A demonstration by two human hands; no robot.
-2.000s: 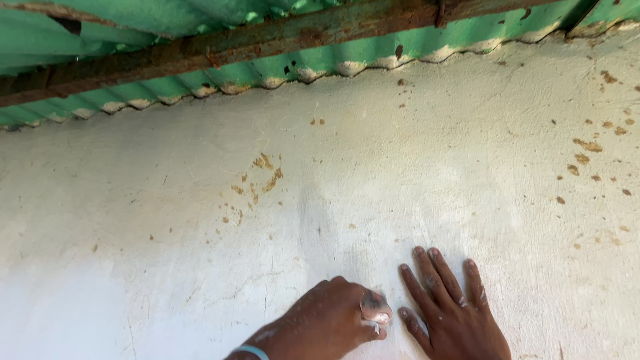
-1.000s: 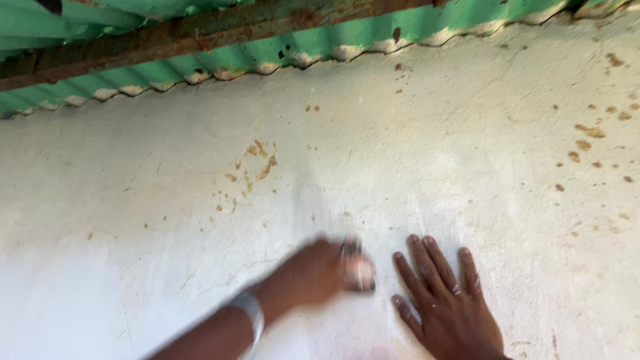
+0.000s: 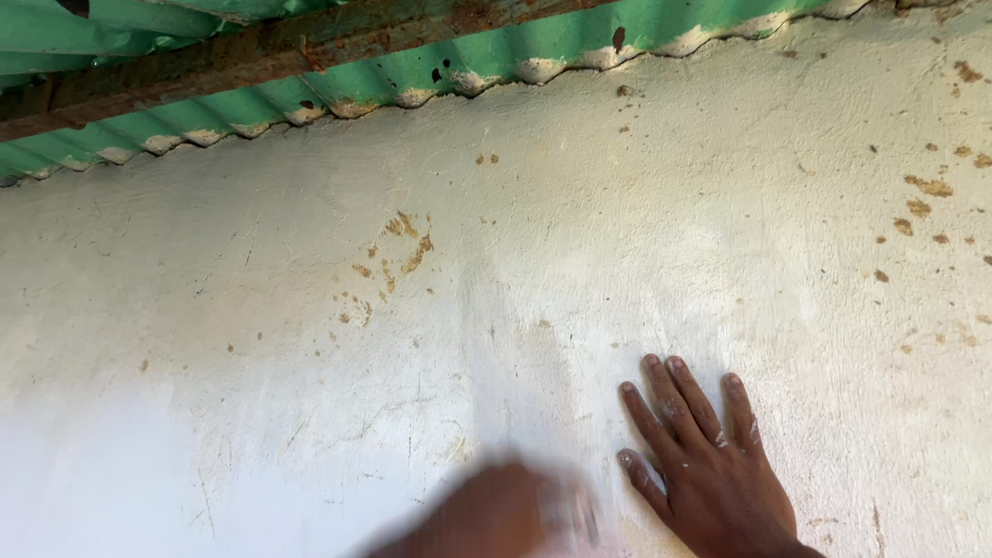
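Observation:
My left hand (image 3: 496, 504) is blurred at the bottom centre of the head view, its fingers curled in front of the whitish plastered wall (image 3: 310, 434). A thin dark edge shows beside its fingers, but blur hides whether that is a held object. To its right, my right hand (image 3: 705, 465) lies palm down on the wall with the fingers spread and nothing in it. White residue marks its thumb and fingers. Between and above the hands, the wall has brighter white streaks and a greyish vertical patch (image 3: 515, 349).
Green corrugated metal sheeting (image 3: 496, 58) meets the wall's top along a wavy edge. A rusty beam (image 3: 256, 58) crosses below the roof at upper left. Brown chipped spots (image 3: 418, 252) mark the wall's middle, and more brown spots (image 3: 918, 208) lie at the right.
My left hand rose along the wall between the two earlier frames and is lower again now. My right hand stays flat on the wall.

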